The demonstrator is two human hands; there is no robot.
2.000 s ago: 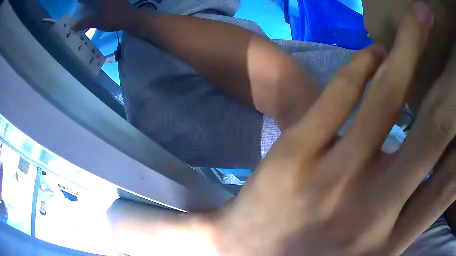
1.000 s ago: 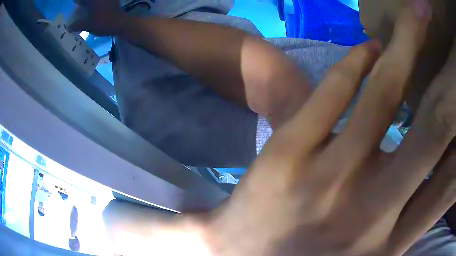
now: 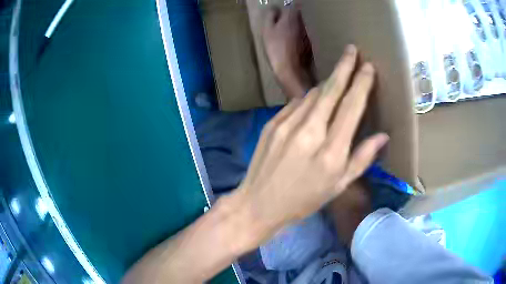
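Note:
My left hand [image 3: 299,155] is large and close to the camera at the centre, back of the hand showing, fingers extended and thumb apart, with nothing visible in it. A pale sleeve and shaded forearm at lower right pass behind it. In line with them, a blurred hand [image 3: 283,41] with bent fingers is over the brown carton's left flaps; whether it is my right hand and what it holds cannot be told. The open carton [image 3: 466,138] holds rows of white front shells [image 3: 452,77] with clear windows, overexposed at upper right.
The green bench [image 3: 105,138] fills the left, with a pale metal edge strip [image 3: 186,111] beside the carton. A thin white object [image 3: 58,19] lies at its top left. A white rail curves along the far left. Grey clothing shows at the bottom, blue floor [image 3: 471,222] at lower right.
The view has swung from a grey-clothed person and a curved white rail to the bench and carton. My left hand was spread very close to the camera; it is now smaller, with fingers closer together.

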